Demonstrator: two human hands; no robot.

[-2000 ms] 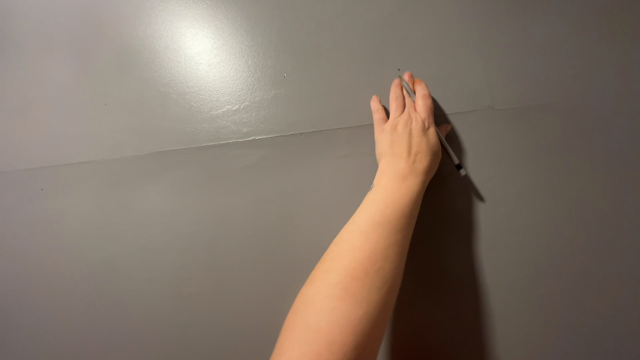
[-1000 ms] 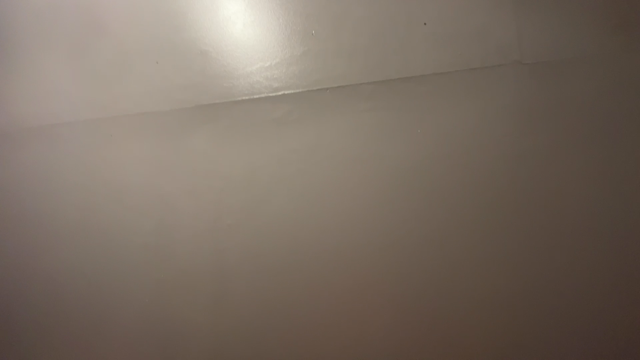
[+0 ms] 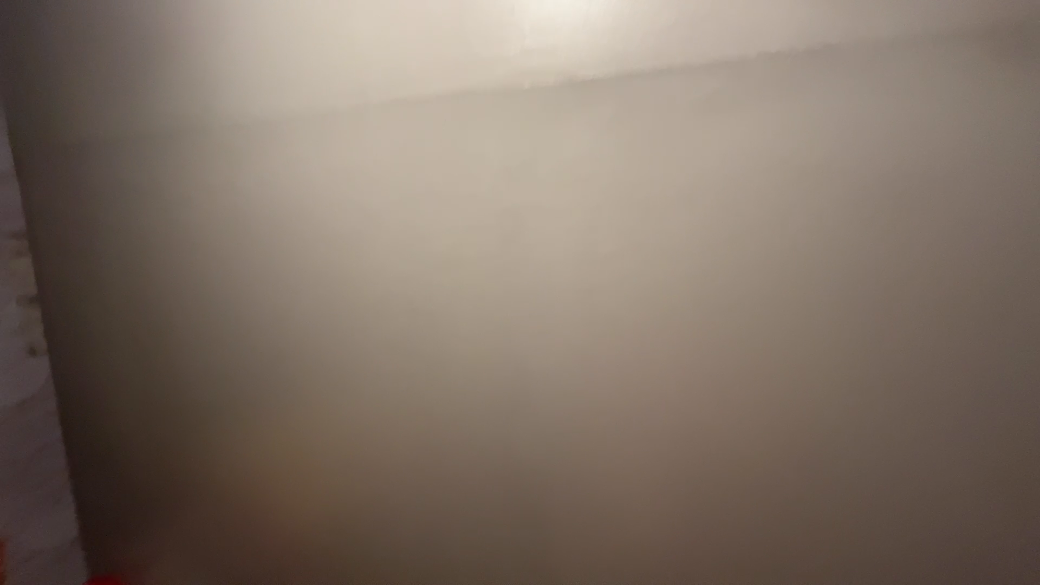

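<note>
Neither of my hands shows in the head view. A smooth grey-beige surface [image 3: 536,309] fills nearly the whole frame, blurred by motion. Across its upper part runs a thin seam [image 3: 601,79], rising toward the right. Light glares off the surface at the top. What my hands hold or touch cannot be seen.
Along the left side the surface ends at a dark, slanting edge [image 3: 41,317]. Beyond it lies a pale, patchy area [image 3: 20,390] with small dark marks. A small red thing [image 3: 106,580], too cut off to name, shows at the bottom left.
The hand with the thin pencil-like stick, seen on the surface two seconds ago, has left the view. The view has shifted, and the surface's left edge now shows.
</note>
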